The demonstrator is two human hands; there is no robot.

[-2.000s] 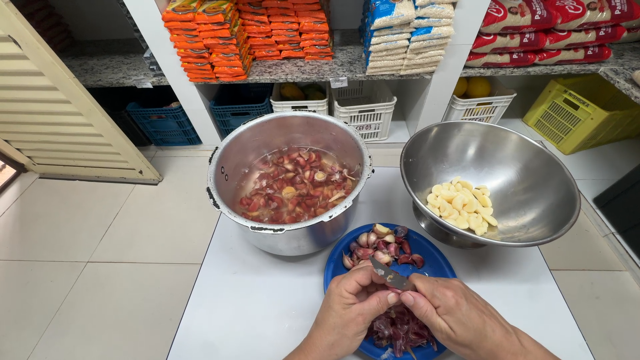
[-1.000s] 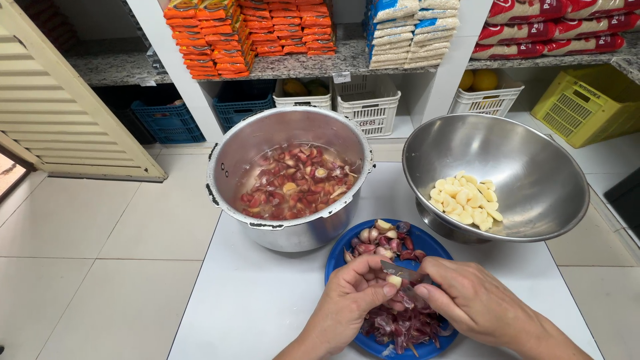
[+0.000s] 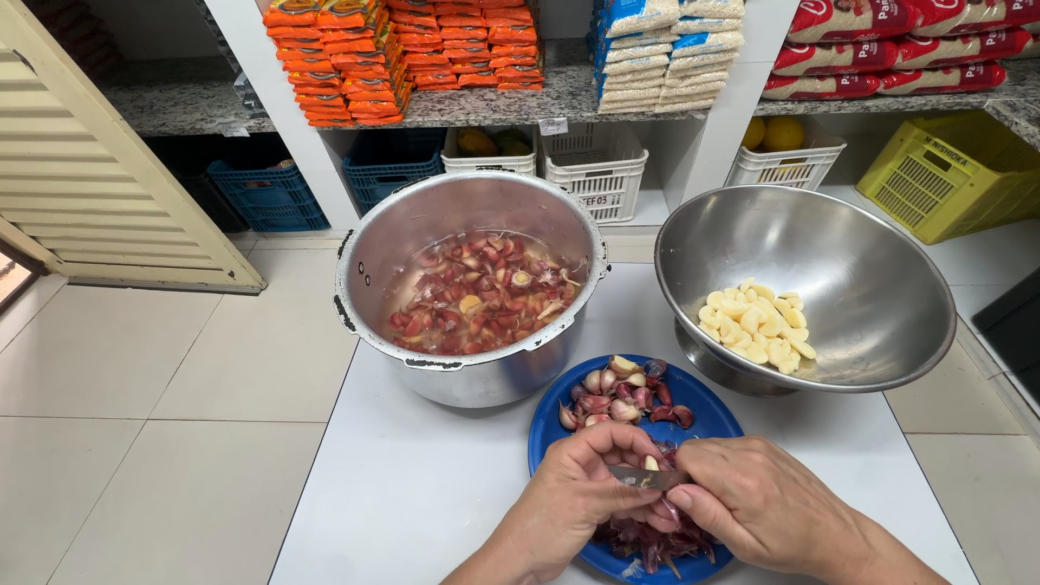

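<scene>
My left hand (image 3: 589, 487) holds a partly peeled garlic clove (image 3: 652, 463) between its fingers, over a blue plate (image 3: 546, 406). In my right hand (image 3: 756, 496) is a small knife (image 3: 646, 477), its blade against the clove; its handle is hidden by the fingers. Unpeeled garlic cloves (image 3: 621, 398) lie on the far part of the plate, and reddish skins (image 3: 658, 540) lie beneath my hands. Behind to the left, a dented aluminium pot (image 3: 479, 382) holds unpeeled cloves in water. Peeled cloves (image 3: 756, 325) rest in a footed steel bowl (image 3: 853, 252) to the right.
All of this stands on a white table (image 3: 406, 487). Beyond it, shelves (image 3: 561, 106) carry orange packets (image 3: 341, 65), bags of white grains (image 3: 666, 57) and red bags (image 3: 861, 57). Plastic crates (image 3: 597, 171) sit underneath. A louvred door (image 3: 106, 162) stands at the left.
Two seconds ago the knife blade pointed up and away above the plate; now it lies across the clove at my left fingers. Both hands stay over the plate.
</scene>
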